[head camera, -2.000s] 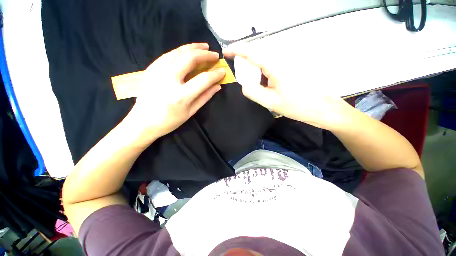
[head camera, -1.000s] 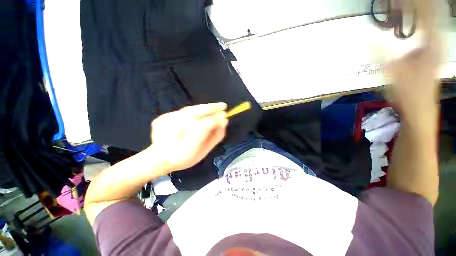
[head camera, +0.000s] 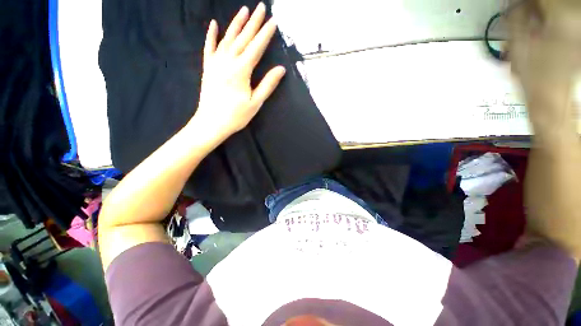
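A black garment (head camera: 159, 83) lies over the left part of the white table and down onto the lap. My left hand (head camera: 239, 79) lies flat on it near its upper right edge, fingers spread, holding nothing. My right hand (head camera: 541, 32) is blurred at the upper right edge of the picture, by the black shears (head camera: 494, 36). Only part of one finger loop of the shears shows. Whether my right hand grips them cannot be told. The yellow strip is not in view.
The white table (head camera: 414, 95) has a wooden front edge and printed ruler marks at right. A red bin (head camera: 494, 210) with white scraps stands below it. Dark cloth (head camera: 28, 114) hangs at far left beyond a blue edge. Bins and pink cloth (head camera: 83, 226) are at lower left.
The yellow strip is gone from my left hand, which has moved up and now lies open on the cloth. My right hand has left the cloth for the upper right.
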